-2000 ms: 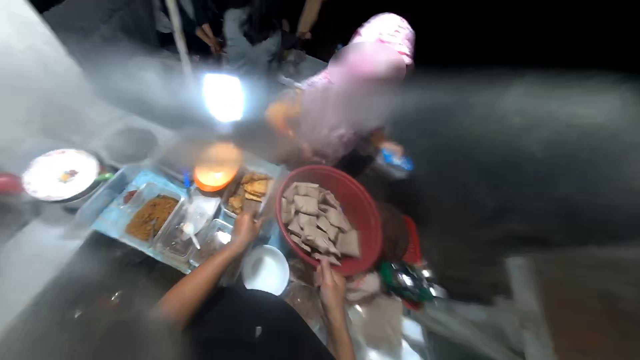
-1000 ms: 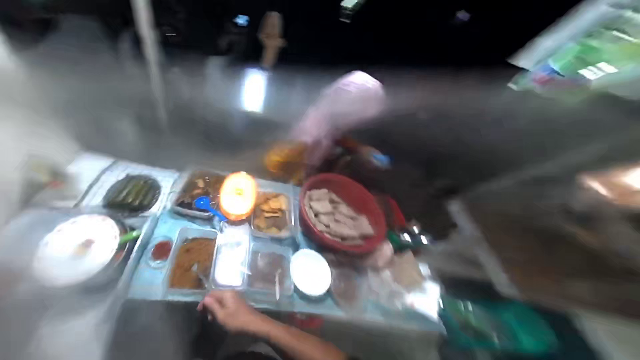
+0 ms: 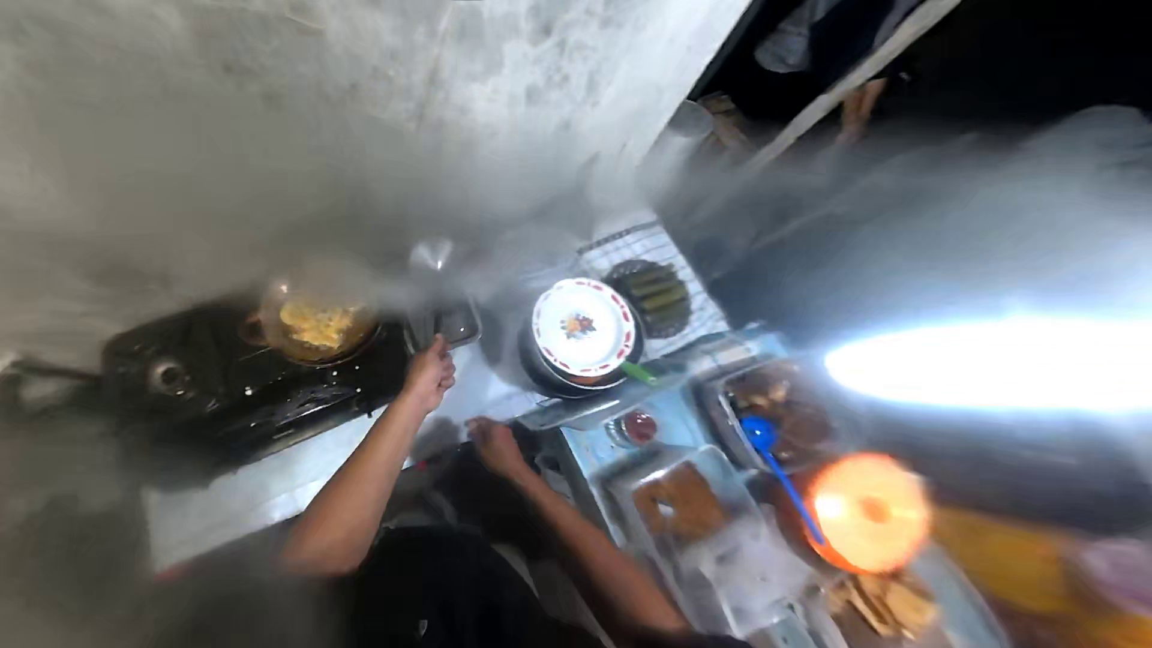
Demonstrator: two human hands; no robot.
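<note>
My left hand [image 3: 430,376] has its fingers curled at the near edge of a small metal tray [image 3: 457,324]; whether it grips the tray or something in it is unclear. A pan of yellow food [image 3: 317,326] sits on the black gas stove [image 3: 216,405] to its left. My right hand [image 3: 493,443] rests near the table's front edge, fingers bent, and I cannot tell if it holds anything. Right of both hands, a white enamel plate with a red-patterned rim [image 3: 583,326] covers a dark pot, with a green handle [image 3: 639,373] sticking out beside it.
A plate of green rolls [image 3: 655,297] stands behind the pot. On the right are a small jar of red sauce [image 3: 635,427], a tub of brown food [image 3: 681,500], a blue ladle [image 3: 759,434] and an orange glowing round thing [image 3: 868,513]. A grey wall [image 3: 297,135] rises behind the stove.
The view has swung far left, bringing the stove into sight. Two seconds ago my right hand was at the red basin of wrapped pieces; now both hands are near the stove end of the table.
</note>
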